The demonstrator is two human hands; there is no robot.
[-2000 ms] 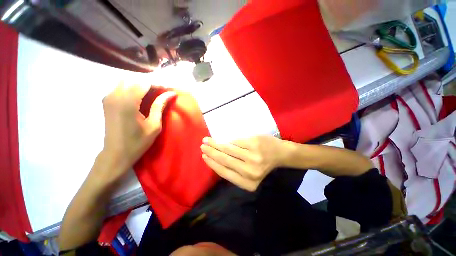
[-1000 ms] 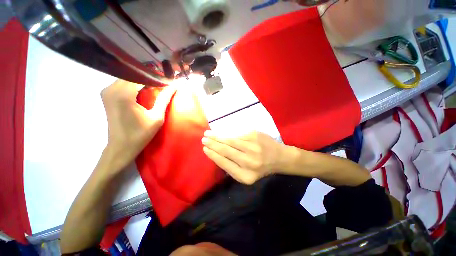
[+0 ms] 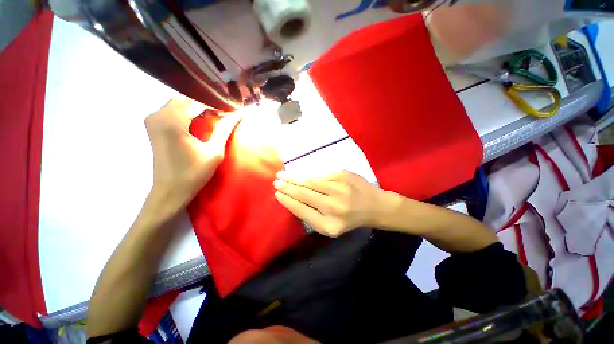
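A red fabric panel (image 3: 246, 222) lies in front of the needle and hangs over the table's front edge. Its far end is lost in bright lamp glare under the sewing machine head (image 3: 195, 60). My left hand (image 3: 185, 151) grips the panel's left side close to the needle, thumb on top and the cloth bunched between thumb and fingers. My right hand (image 3: 330, 200) lies with fingers together, fingertips on the panel's right edge; the frames do not show whether they pinch it. The needle tip is hidden by glare.
A small red panel stack (image 3: 404, 107) lies right of the needle. Scissors with green and yellow handles (image 3: 532, 87) and a dark tray (image 3: 572, 64) are farther right. Long red panels (image 3: 20, 175) lie far left. Pale pieces with red strips (image 3: 528, 195) are at lower right.
Over two seconds the panel's far end and my left hand have come closer to the needle. My right hand stays at the panel's right edge. The view has shifted slightly.
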